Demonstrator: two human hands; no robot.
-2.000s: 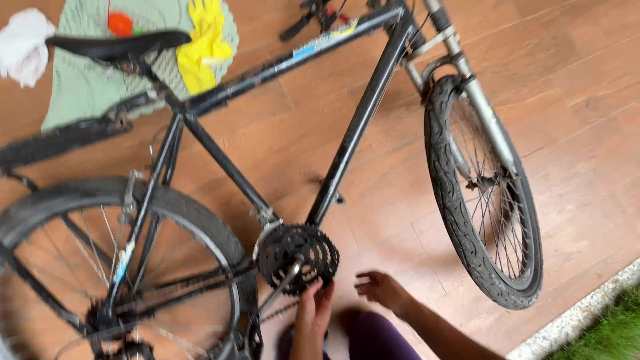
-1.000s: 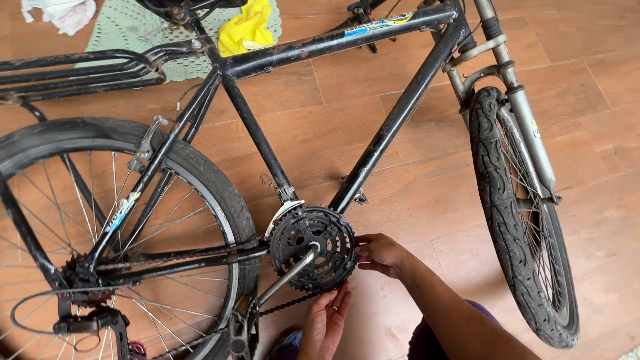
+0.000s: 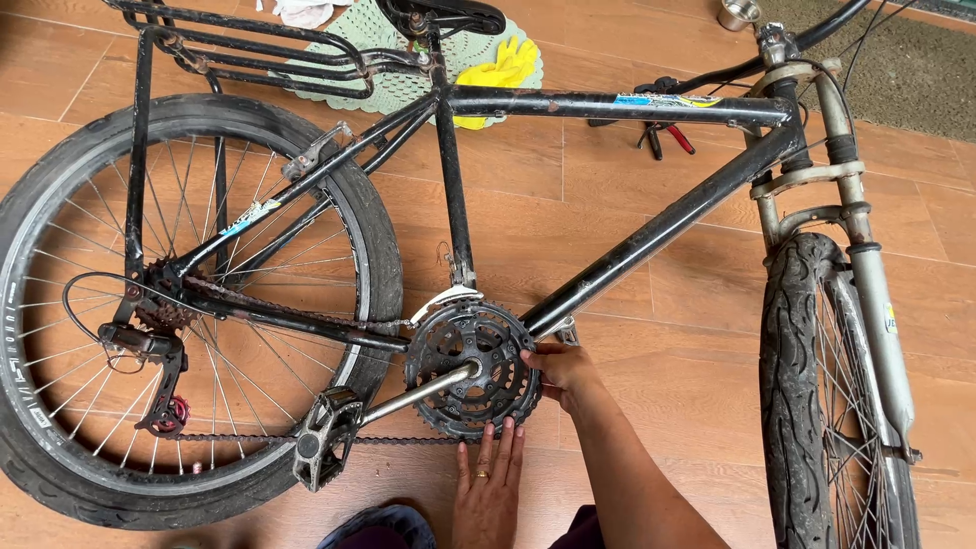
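Observation:
A bicycle with a black frame (image 3: pixel 656 229) stands in front of me. My right hand (image 3: pixel 560 370) grips the right edge of the black chainring set (image 3: pixel 469 381), thumb on its front face. Below the chainrings, my left hand (image 3: pixel 488 480), a ring on one finger, has its extended fingertips at their lower rim, by the bicycle chain (image 3: pixel 404 441). The chain runs back to the rear derailleur (image 3: pixel 164 381) and the rusty rear sprockets (image 3: pixel 164 297). A silver crank arm (image 3: pixel 419 393) slants down left to the pedal (image 3: pixel 328 438). The white-edged front derailleur (image 3: pixel 446 301) sits above the chainrings.
The rear wheel (image 3: pixel 374 252) is at left, the front wheel (image 3: pixel 797 396) at right. Beyond the frame lie yellow rubber gloves (image 3: pixel 507 65) on a green crocheted mat (image 3: pixel 366 30), pliers with a red handle (image 3: pixel 679 139) and a metal cup (image 3: pixel 738 12). My foot shows at the bottom.
My right hand, apart from the chainrings two seconds ago, is now on their right edge. My left hand has flattened from a curled pose, fingers extended. The view has shifted and levelled.

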